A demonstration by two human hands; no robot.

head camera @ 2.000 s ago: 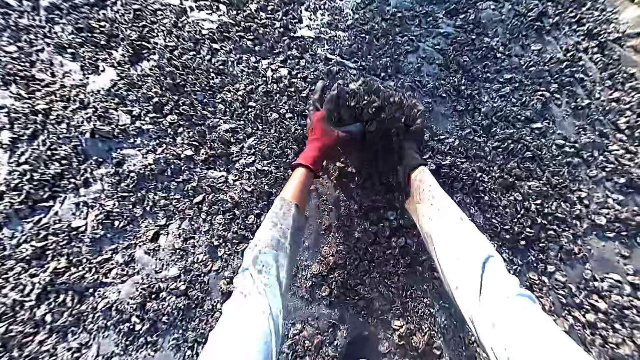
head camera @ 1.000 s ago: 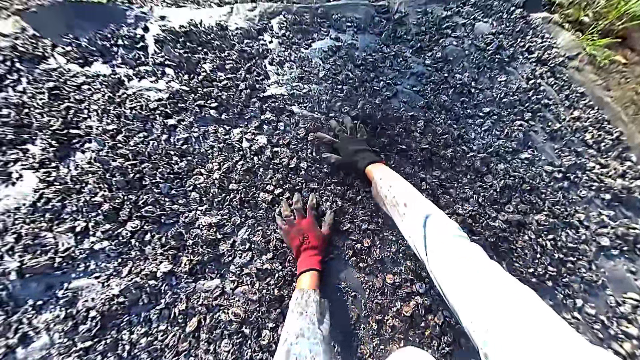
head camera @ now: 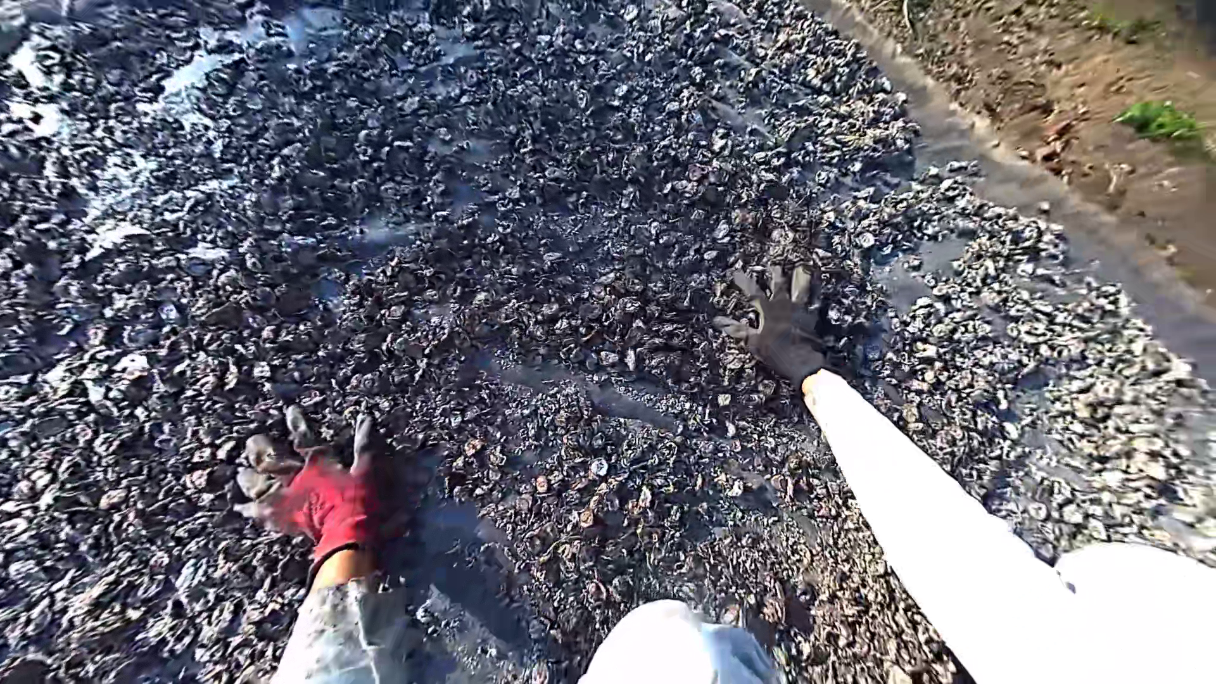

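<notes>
Small dark dried pieces, like shrivelled slices, point(head camera: 589, 313) cover a dark ground sheet in an uneven layer; their exact kind cannot be told. My left hand point(head camera: 328, 489), in a red glove with greyish fingers, rests palm down on the pieces at lower left, fingers spread. At the right of the middle, my right hand point(head camera: 784, 328) wears a black glove and lies on the pieces with its fingers apart. Neither hand grips anything.
The sheet's edge point(head camera: 1016, 180) runs diagonally at upper right, with brown soil point(head camera: 1073, 85) and a small green plant point(head camera: 1161, 122) beyond it. My white-clad knees point(head camera: 665, 646) show at the bottom.
Two seconds ago both hands were close together around a heap of pieces; now they are wide apart, flat on the layer. The view has shifted toward the sheet's right edge.
</notes>
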